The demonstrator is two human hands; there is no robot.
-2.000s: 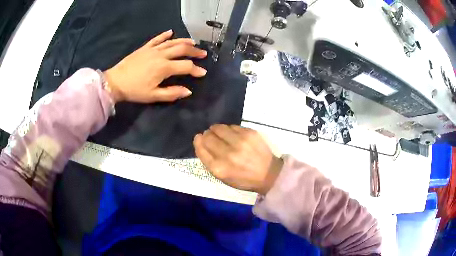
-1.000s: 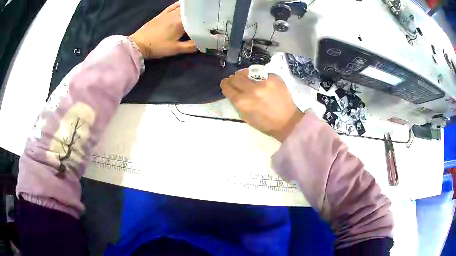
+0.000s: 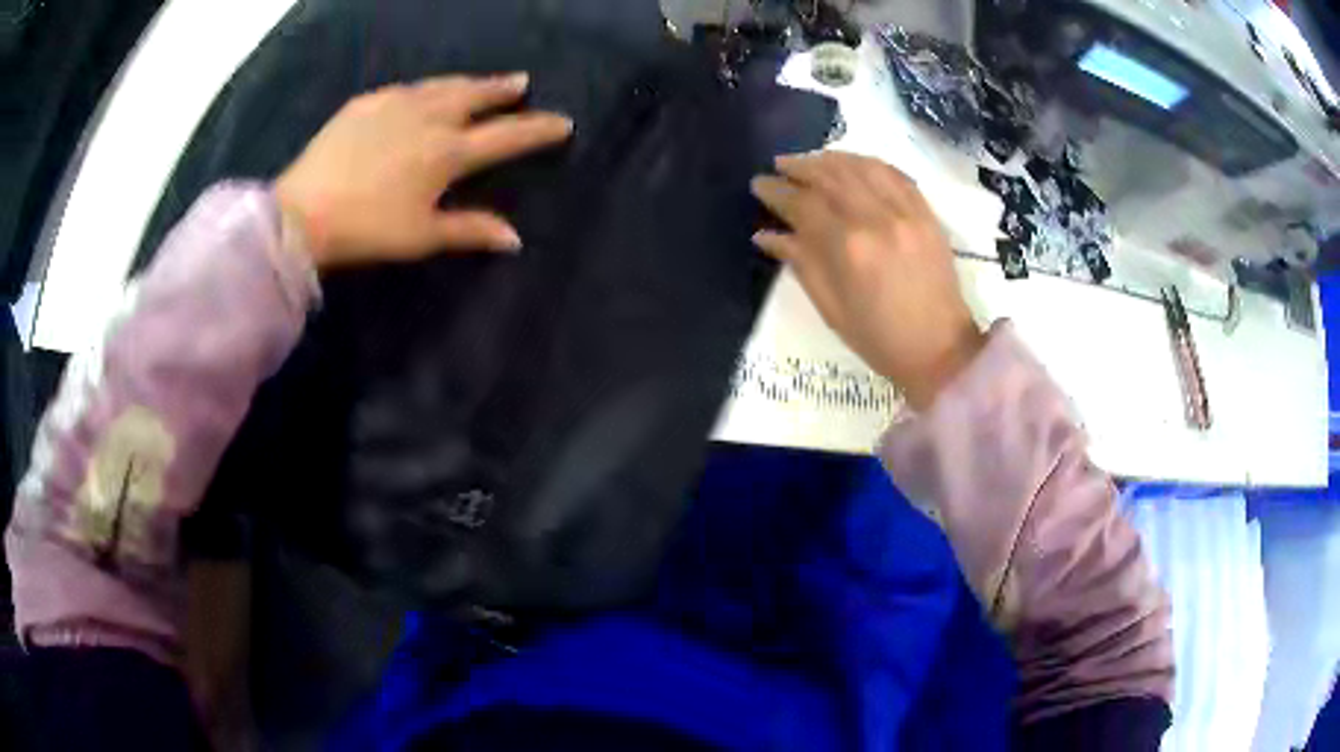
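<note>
The black fabric panel [image 3: 588, 338] lies over the white machine table and hangs over its front edge onto the blue apron. A small pale mark or metal part shows on its lower part, too blurred to tell. My left hand [image 3: 426, 169] lies flat on the panel at the upper left, fingers spread. My right hand [image 3: 867, 257] is at the panel's right edge, with thumb and fingertips pinching it. The needle area of the sewing machine [image 3: 764, 37] is at the top, partly cut off and blurred.
The control panel [image 3: 1146, 88] with a lit screen is at the upper right. A pile of small black-and-white squares [image 3: 1051, 213] lies below it. Thread snips [image 3: 1186, 360] lie farther right. White sheets [image 3: 1198, 588] are at the lower right. The blue apron [image 3: 823, 588] is below the table edge.
The panel has come toward me and now hangs over the table edge, covering the left ruler markings. My left hand has moved back left and down from the machine head; my right hand has moved right.
</note>
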